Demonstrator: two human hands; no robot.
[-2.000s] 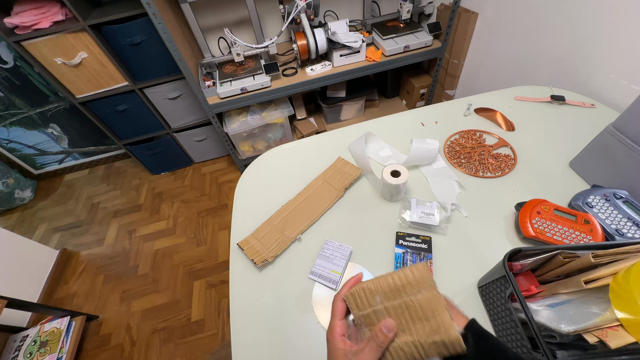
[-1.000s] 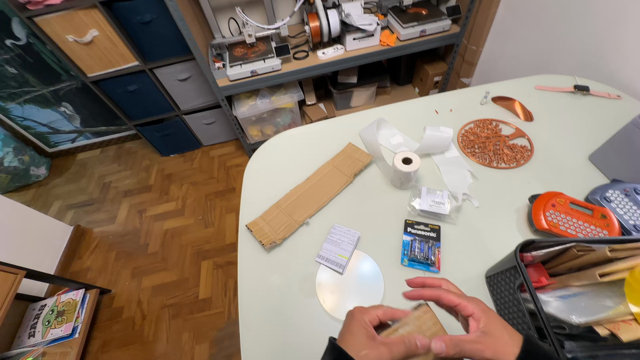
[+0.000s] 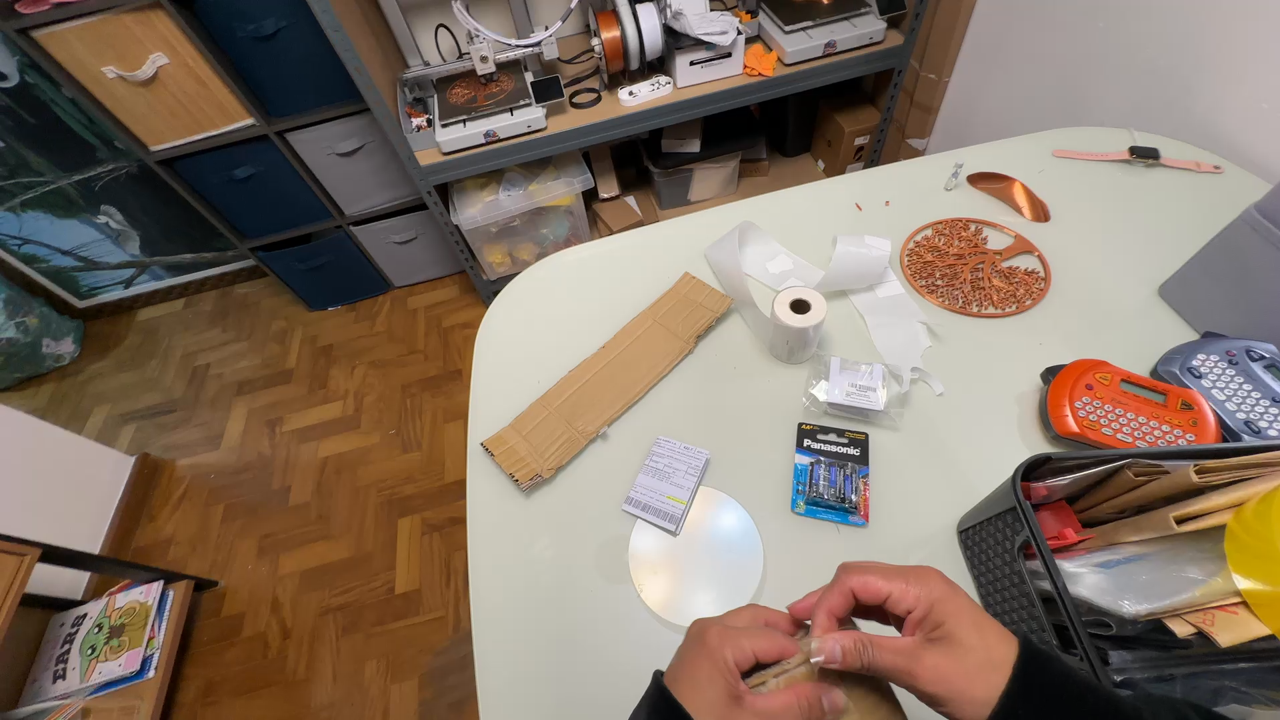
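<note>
My left hand and my right hand meet at the table's near edge, both holding a folded piece of corrugated cardboard. The right fingertips pinch its upper edge, where a bit of clear material shows; the hands hide much of the cardboard. Just beyond the left hand lies a pale round disc, partly under a folded printed paper. A Panasonic AA battery pack lies beyond the hands. Further off are a clear plastic bag with a labelled item and a white label roll.
A flat cardboard strip lies left. Loose backing paper, a copper-coloured tree disc and a watch lie farther back. An orange label maker and black basket holding packaging stand right. Shelves with printers are beyond.
The held cardboard has come down toward the near table edge and turned, its broad ridged face now mostly out of sight. My right hand has come over its upper edge. The pale disc is uncovered.
</note>
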